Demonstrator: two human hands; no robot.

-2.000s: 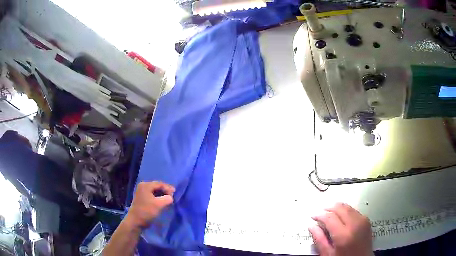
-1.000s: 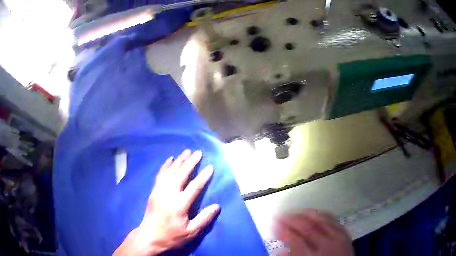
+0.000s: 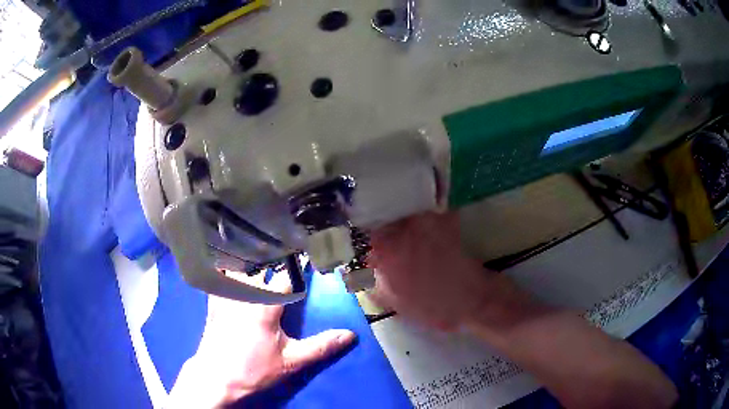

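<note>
The blue cloth lies on the white table under the front end of the cream sewing machine head. My left hand lies flat on the cloth, thumb spread out to the right, its fingertips partly hidden behind the pale curved guard. My right hand reaches in under the machine from the right, beside the thread tension assembly. Its fingers are hidden behind machine parts, so its grip cannot be seen. The needle area is mostly hidden.
A green control panel with a lit screen is on the machine's front. Black snips and a thin dark rod lie at right, near a yellow box. Printed ruler marks run along the table's front edge. More blue cloth lies at left.
The view has moved closer to the machine. The cloth now lies under the machine's front end, with my left hand on it. My right hand has moved from the table's front edge in under the machine.
</note>
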